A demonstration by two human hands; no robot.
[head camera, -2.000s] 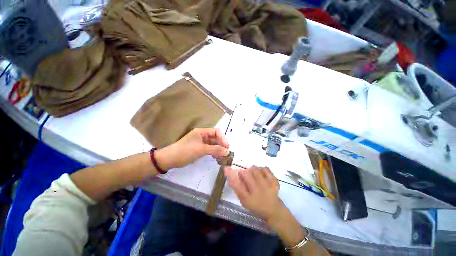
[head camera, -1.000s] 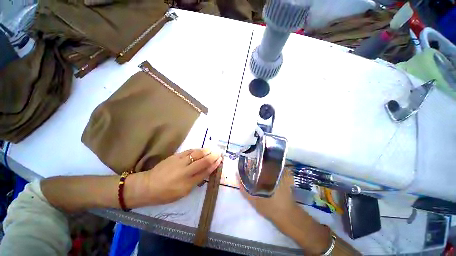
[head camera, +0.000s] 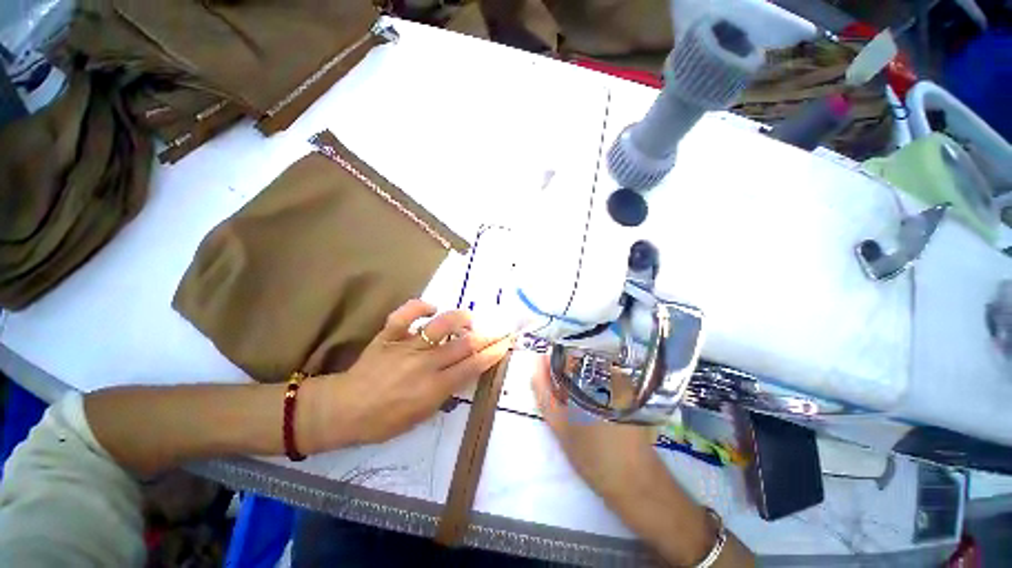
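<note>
My left hand (head camera: 427, 361) holds the top end of a brown zipper tape (head camera: 474, 455) at the needle area, fingertips on the white machine bed. The tape hangs down toward the table's front edge. My right hand (head camera: 588, 427) is at the right of the needle, partly hidden behind the machine's shiny metal parts (head camera: 633, 372); its fingertips cannot be made out. A brown fabric panel (head camera: 316, 266) with a pale-lined strip on its upper edge lies flat left of the needle.
Brown panels (head camera: 222, 50) lie at the far left above a rounded brown stack (head camera: 67, 189). A black phone (head camera: 786, 466) lies under the machine arm. The grey ribbed post (head camera: 666, 111) stands on the machine head. Loose threads (head camera: 372, 475) lie near the ruler-marked front edge (head camera: 333, 516).
The view has moved closer to the machine. My hands have gone from holding the tape over the front of the table to the needle area. The machine head sits slightly further right than one second ago.
</note>
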